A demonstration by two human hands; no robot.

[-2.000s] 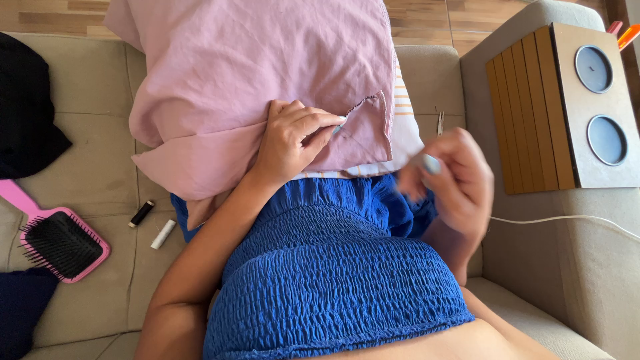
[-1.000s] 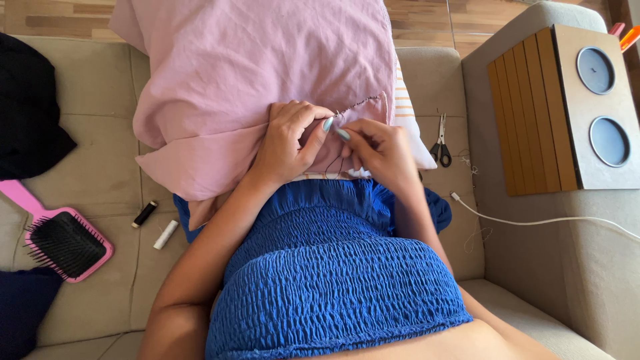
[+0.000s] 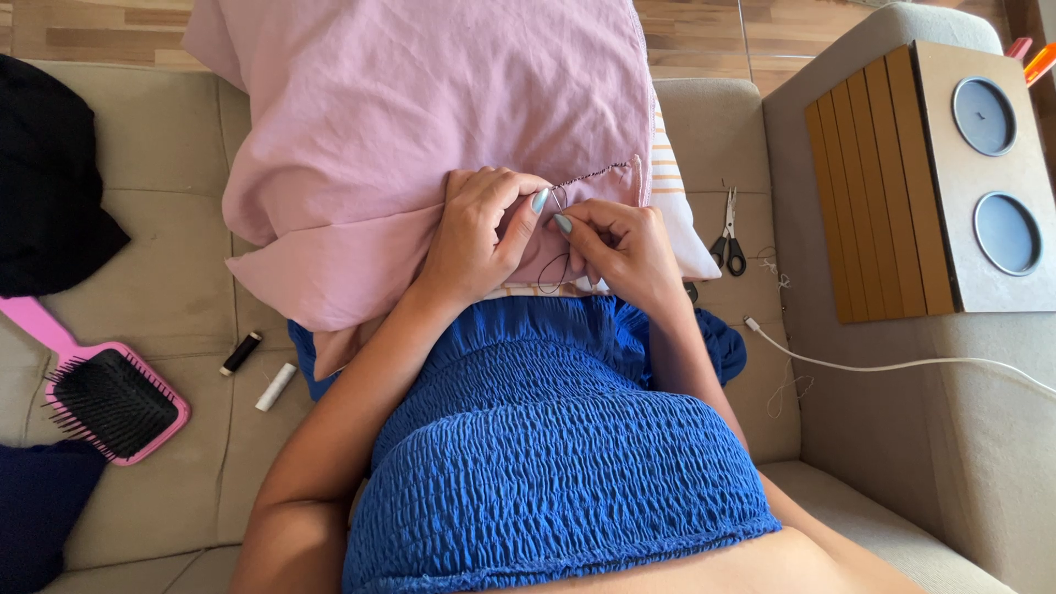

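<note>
Pink fabric lies over my lap, on top of a white cloth with orange stripes. A line of dark stitches runs along a folded edge of it. My left hand pinches that edge at the left end of the stitches. My right hand is close beside it, thumb and forefinger closed on a thin sewing needle at the cloth. A loop of dark thread hangs below, between the hands.
Small scissors with black handles, loose thread and a white cable lie at right, by an armrest tray. A black spool, a white spool, a pink hairbrush and dark cloths lie left on the sofa.
My right hand, raised off the fabric at right two seconds ago, has come in beside my left hand at the stitched edge. My left hand has stayed there. The scissors show more fully.
</note>
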